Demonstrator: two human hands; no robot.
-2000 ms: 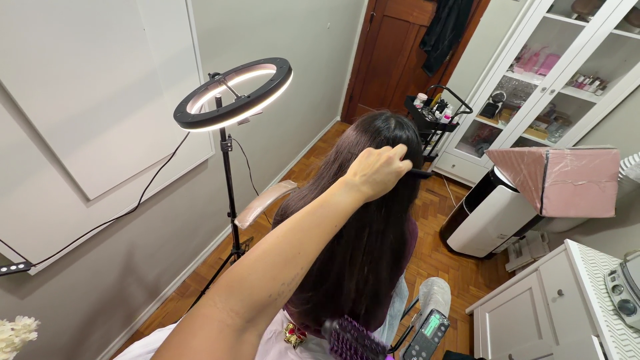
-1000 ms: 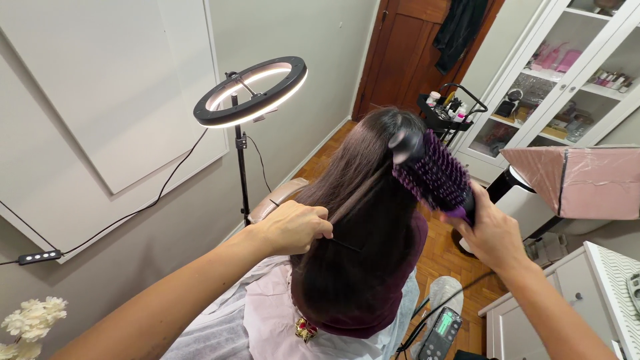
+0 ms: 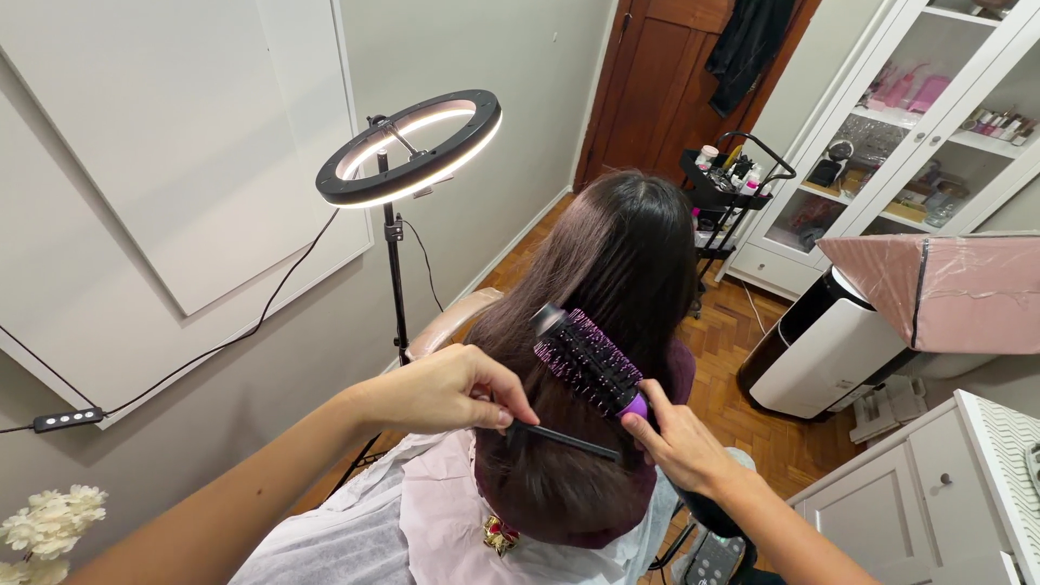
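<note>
A seated person's long dark hair (image 3: 601, 252) hangs straight down their back, seen from behind and above. My left hand (image 3: 455, 390) pinches a black comb (image 3: 569, 443) between thumb and fingers, and the comb lies across the lower lengths. In my right hand (image 3: 678, 439) is the purple end of a hot-air styling brush (image 3: 589, 361), its bristled barrel tilted up to the left over the hair, just above the comb. Whether the bristles touch the hair I cannot tell. The brush's lower part is hidden by my hand.
A lit ring light (image 3: 410, 150) on a black stand rises at the left. Behind the person is a black trolley (image 3: 727, 195) with bottles. An air conditioner (image 3: 821, 345), a pink box (image 3: 975, 296) and a white cabinet (image 3: 877, 496) line the right. A red-and-gold ornament (image 3: 500, 536) lies on pale fabric below.
Two seconds ago my left hand was at the crown; it is now by the lower lengths. My right hand has come into view with the brush, which has moved down and left since one second ago.
</note>
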